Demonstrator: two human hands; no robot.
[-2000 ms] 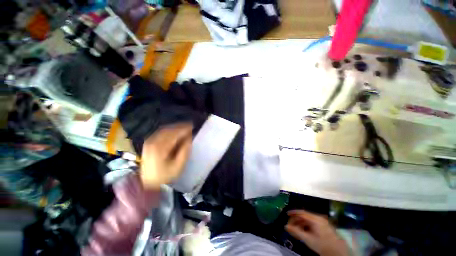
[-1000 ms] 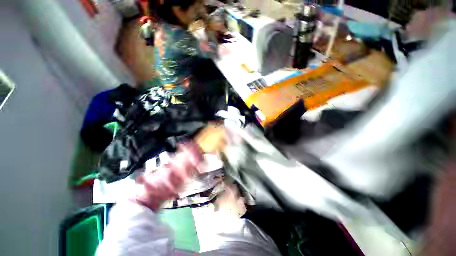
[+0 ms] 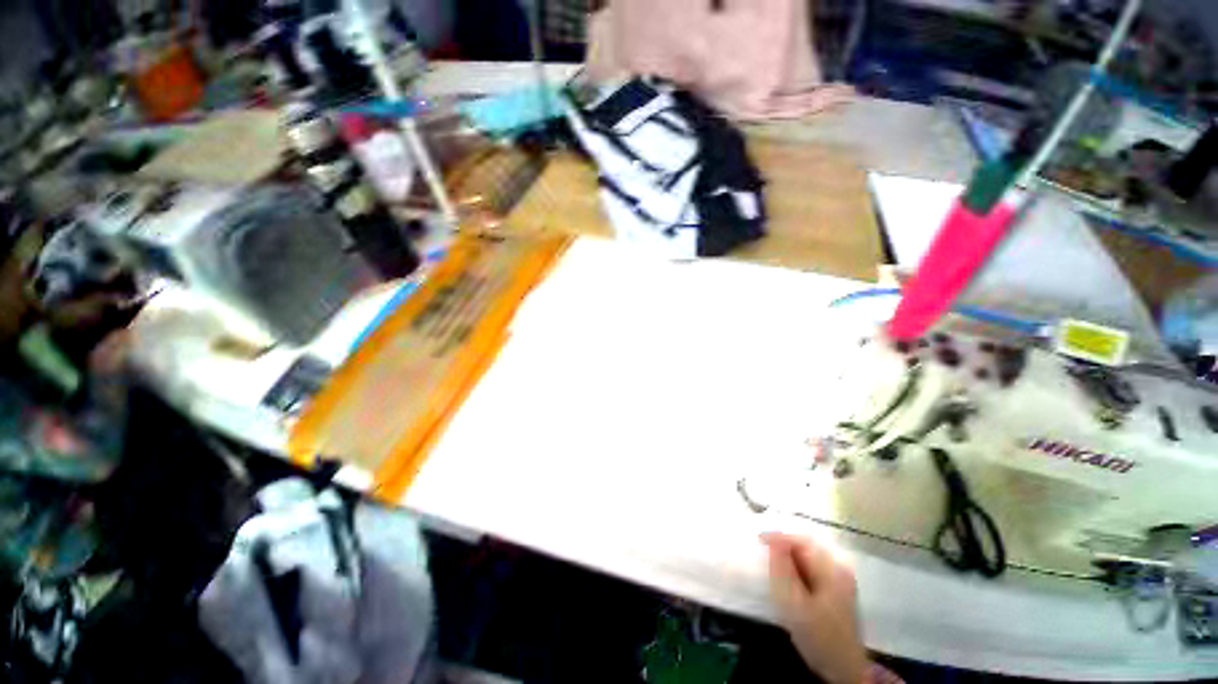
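Note:
My right hand (image 3: 818,604) is at the front edge of the white table, left of the black scissors (image 3: 964,519), with its fingers curled and no cloth seen in it. My left hand is out of the picture. The cream-white sewing machine (image 3: 1135,515) with red-pink lettering is at the right. Its presser foot area (image 3: 831,461) is blurred, and no cloth shows under it. A white and black cloth bundle (image 3: 327,581) hangs below the table's front edge at the lower left.
Cardboard with orange tape (image 3: 414,361) lies on the table's left part. A bright pink holder (image 3: 951,267) stands behind the machine head. Black-and-white cloth (image 3: 679,171) lies at the back, near a pink garment (image 3: 715,54). Part of another person (image 3: 60,414) shows at far left.
The view swung left and came back. The black garment and white piece have left the table, and my left hand has left the picture. A white and black bundle shows at lower left.

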